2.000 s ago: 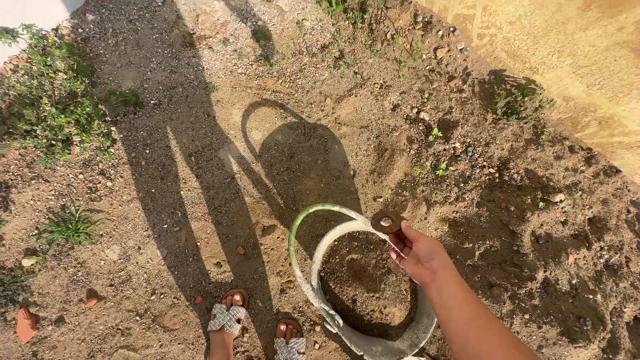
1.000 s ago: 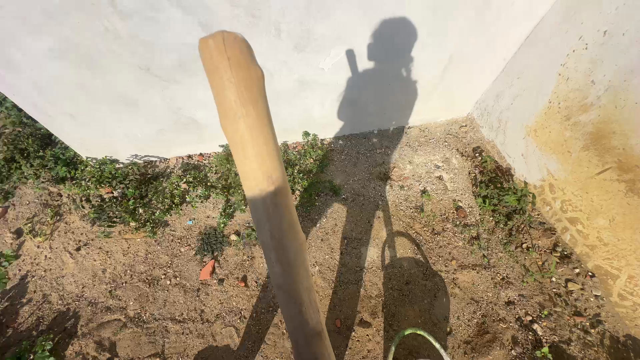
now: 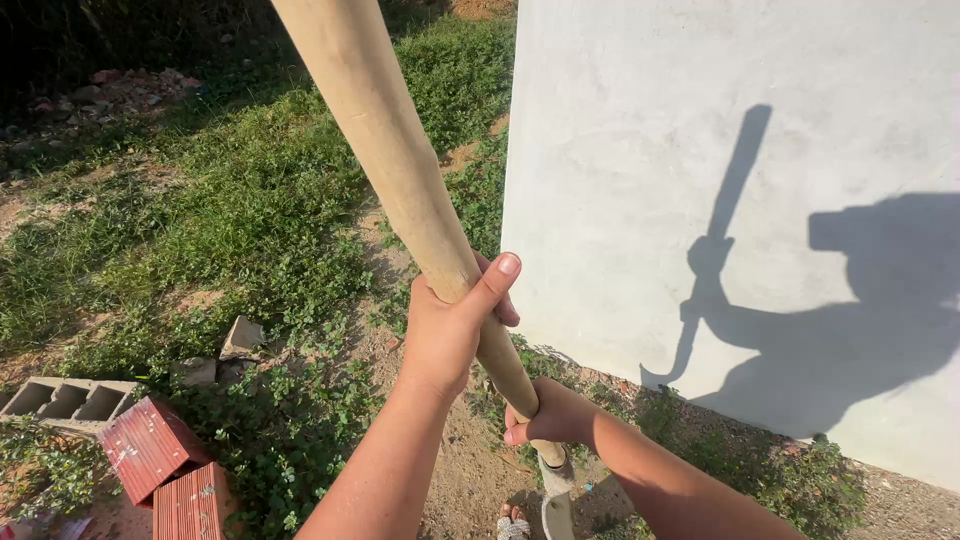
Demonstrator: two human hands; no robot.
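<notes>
A long, thick wooden handle (image 3: 390, 150) runs from the top of the view down to a metal tool head (image 3: 556, 495) near the bottom edge; its full shape is cut off, so the kind of tool is not certain. My left hand (image 3: 454, 322) is wrapped around the handle at mid-view, thumb up along the right side. Lower down, just above the metal socket, my right hand (image 3: 551, 412) grips the same handle. One sandalled foot (image 3: 514, 521) shows beside the tool head.
A white wall (image 3: 637, 187) with my shadow stands at the right. Red hollow clay bricks (image 3: 150, 450) and a grey concrete block (image 3: 67, 401) lie at lower left. Low green weeds (image 3: 247, 217) cover the ground at left, with rubble (image 3: 112, 94) farther back.
Both hands now hold the wooden handle; two seconds ago a hand held a small round disc above a bucket. The view has swung away from the bucket.
</notes>
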